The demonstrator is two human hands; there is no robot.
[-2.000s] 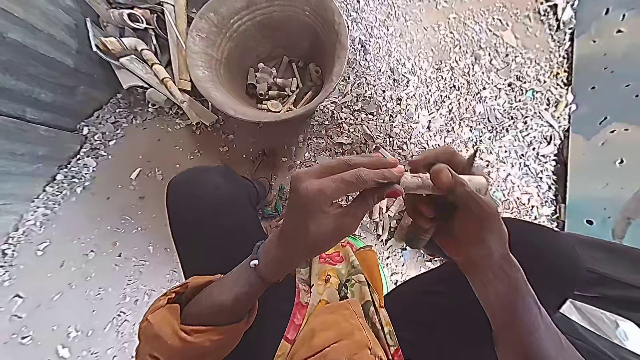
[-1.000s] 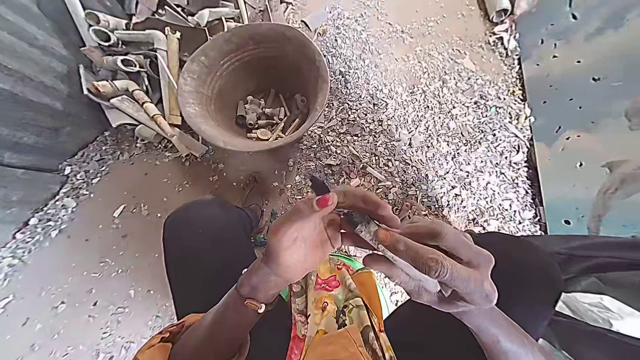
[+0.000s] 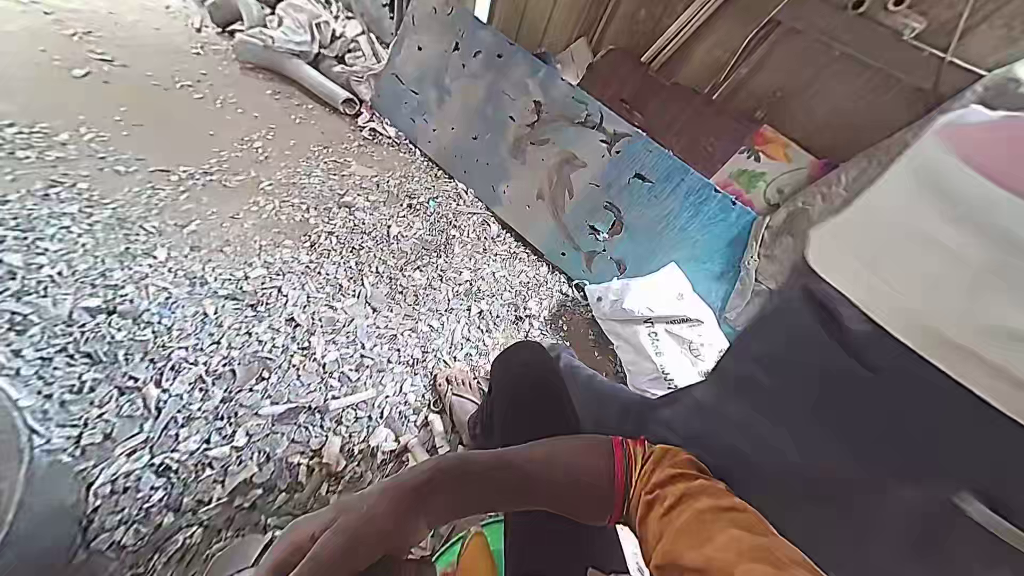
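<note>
My right hand [image 3: 344,532] is at the bottom edge, its forearm reaching leftward from an orange sleeve with a red edge. The fingers are cut off by the frame, so whether they hold anything is hidden. Just beside them is part of a rounded greyish object [image 3: 240,554], too cropped to name. Below the forearm a bit of green rim or cloth [image 3: 484,540] shows. Nothing of my left hand can be made out. Short pale pipe-like pieces [image 3: 438,432] lie near my sandalled foot [image 3: 460,396].
Pale chips and scraps [image 3: 264,320] cover the ground. The rim of a large vessel [image 3: 20,464] enters at left. A worn blue panel [image 3: 560,176] lies beyond, with a white printed bag [image 3: 660,328] at its near end. A grey pipe [image 3: 300,76] lies upper left.
The view has swung far to the right. Earlier both hands were together in front of my lap around a small pale piece; now only my right hand shows, low in the frame.
</note>
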